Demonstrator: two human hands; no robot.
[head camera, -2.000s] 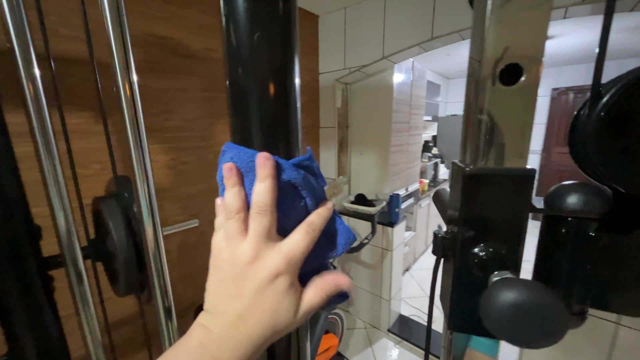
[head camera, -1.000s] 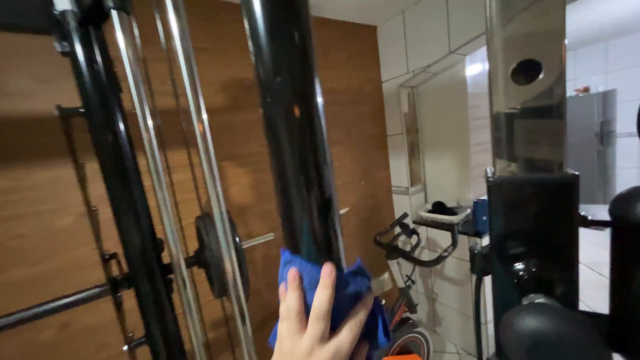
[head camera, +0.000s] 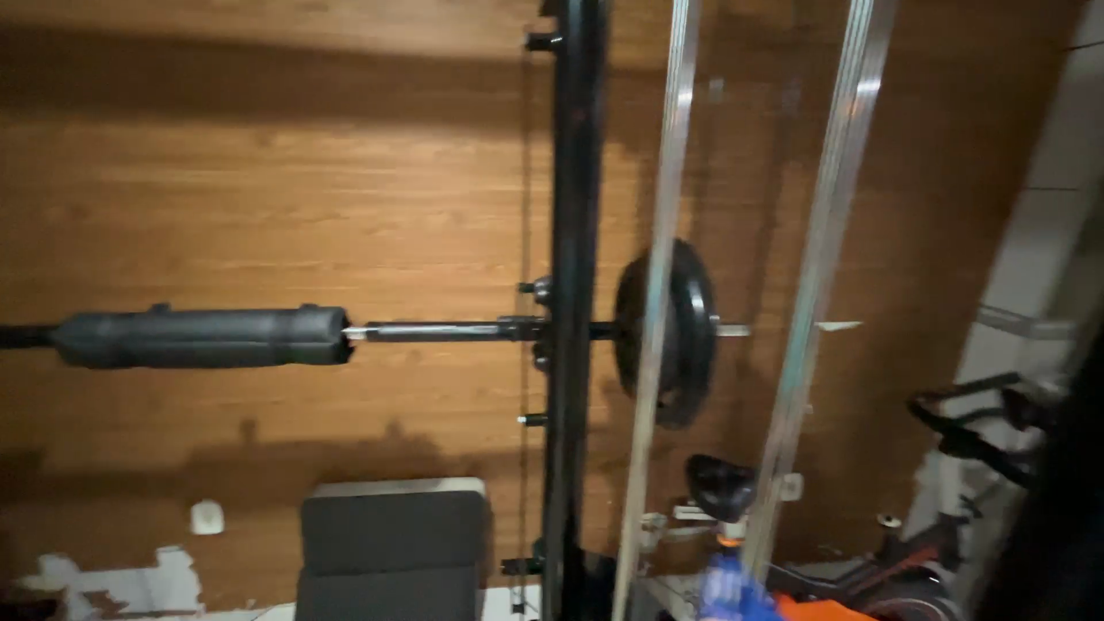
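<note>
Neither of my hands shows in the head view now. At the bottom edge, right of centre, is a blurred blue thing (head camera: 731, 588); whether it is the cloth cannot be told. A black upright post (head camera: 576, 285) and two shiny metal guide rods (head camera: 660, 285) (head camera: 811, 285) of a weight machine stand before a wood-look wall. A horizontal barbell (head camera: 440, 331) carries a black padded sleeve (head camera: 207, 337) on the left and black weight plates (head camera: 686, 332) on the right.
A dark padded bench back (head camera: 392, 535) stands low, left of the post. An exercise bike (head camera: 914, 561) is at the lower right, near an orange thing (head camera: 819, 608). A black saddle (head camera: 720, 483) shows by the rods. A dark shape fills the right edge.
My left hand, which pressed a blue cloth to a black post and was lower on it a second ago, is out of sight. The view has swung left.
</note>
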